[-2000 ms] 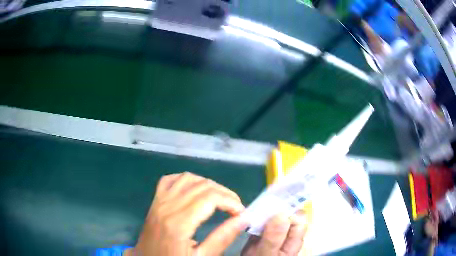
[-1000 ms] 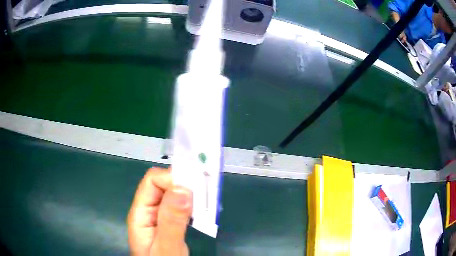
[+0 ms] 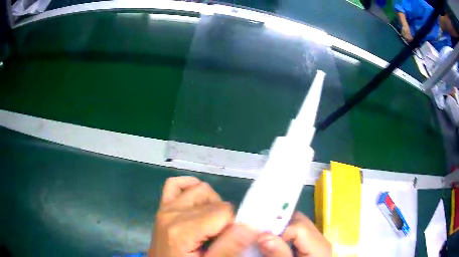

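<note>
A white glue tube (image 3: 277, 188) with a long tapered nozzle is held up in front of me, nozzle pointing up and to the right. My left hand (image 3: 194, 218) grips the tube's lower left end, fingers curled. My right hand (image 3: 297, 238) holds its lower end from the right, cut off by the bottom edge. The tube's bottom end is hidden by the fingers.
A green belt (image 3: 126, 90) with a pale rail (image 3: 126, 150) crosses beyond the bench. A yellow folder (image 3: 345, 206) stands at the right, beside white paper (image 3: 372, 221) bearing a small red-blue packet (image 3: 394, 214). A person in blue (image 3: 423, 20) is at the far upper right.
The tube has swung from upright to tilted right, and my right hand has come back onto it. The white unit on the belt is out of view.
</note>
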